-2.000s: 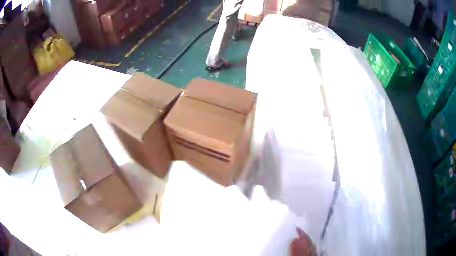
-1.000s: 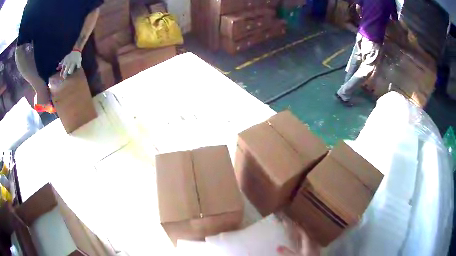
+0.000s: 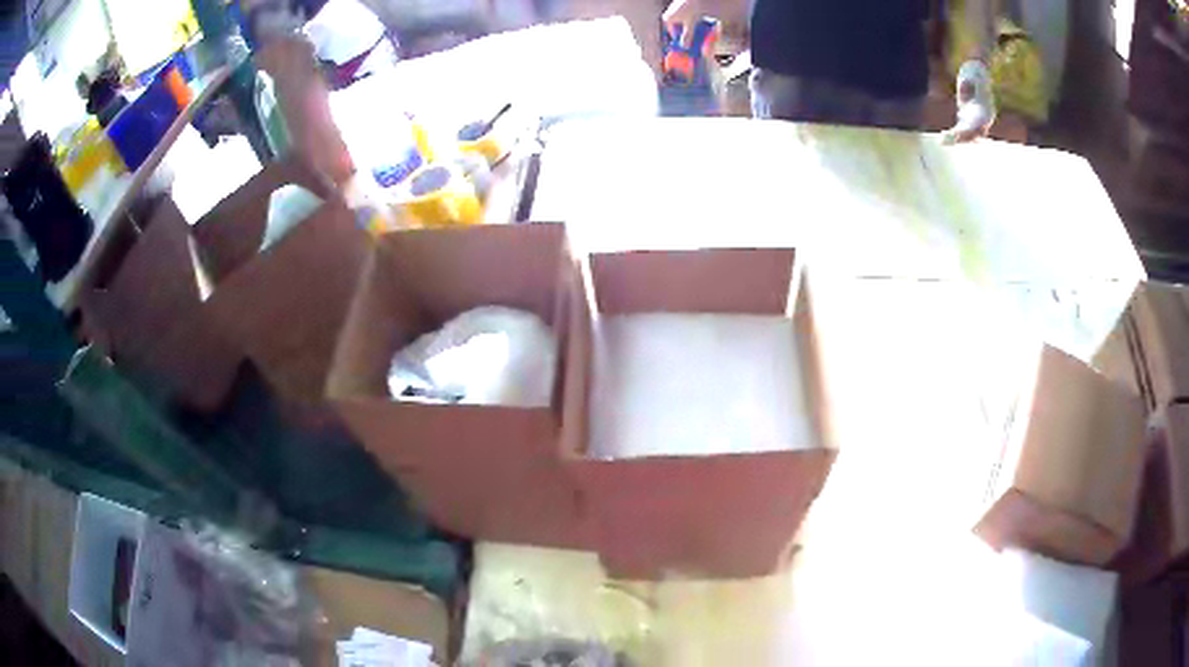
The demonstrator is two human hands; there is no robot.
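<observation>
Two open cartons stand side by side in front of me. The left carton [image 3: 483, 469] holds a white bagged product [image 3: 489, 358] with a bunched top. In the right carton [image 3: 704, 515] a flat white foam sheet [image 3: 698, 384] lies below the rim. More white sheets [image 3: 1063, 612] show at the lower right, cut off and washed out by glare. Neither of my hands can be seen.
Closed cartons [image 3: 1076, 450] stand at the right. More open cartons [image 3: 267, 293] stand left by the green-framed conveyor [image 3: 157, 430]. Tape rolls [image 3: 443, 196] lie behind. Across the pale table [image 3: 939, 196] a person in a dark shirt [image 3: 841, 59] holds a red-orange tape gun [image 3: 689, 52].
The view has swung left, bringing the two open cartons and conveyor to the middle and the closed cartons to the right edge. The hand seen earlier at the white sheets is out of view.
</observation>
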